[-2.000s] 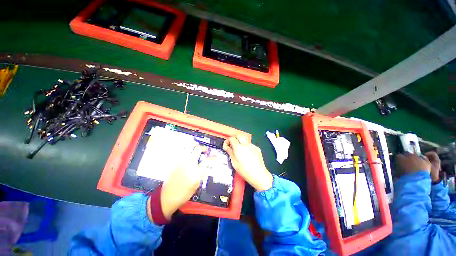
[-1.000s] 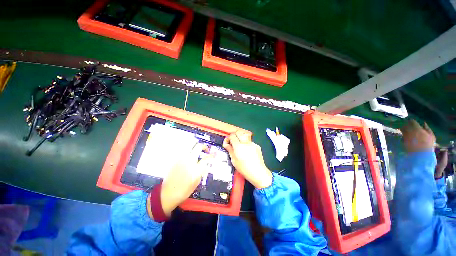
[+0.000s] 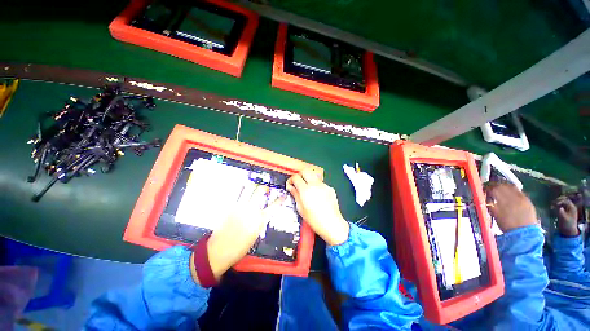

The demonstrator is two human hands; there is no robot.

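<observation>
An open tablet (image 3: 207, 200) with a bright white battery area lies in an orange-red foam tray (image 3: 152, 194) on the green bench. My left hand (image 3: 236, 236), with a dark red cuff, reaches over the middle of the tablet; its fingertips are at the board area and washed out by glare. My right hand (image 3: 317, 203) has its fingers bent at the tablet's upper right edge. Whether either hand grips a small part cannot be seen. A tangled pile of small black flex parts (image 3: 94, 139) lies at the left.
A second open tablet (image 3: 456, 245) with an orange flex cable stands in a tray at the right. White scrap (image 3: 359, 184) lies between. Two trays (image 3: 323, 94) sit on the belt behind. A person's hand (image 3: 514, 205) and white frames (image 3: 504, 137) are at the far right.
The trays on the belt have shifted right. The neighbour's hand has moved to beside the right tray, and a white frame shows on the belt. My hands have barely moved.
</observation>
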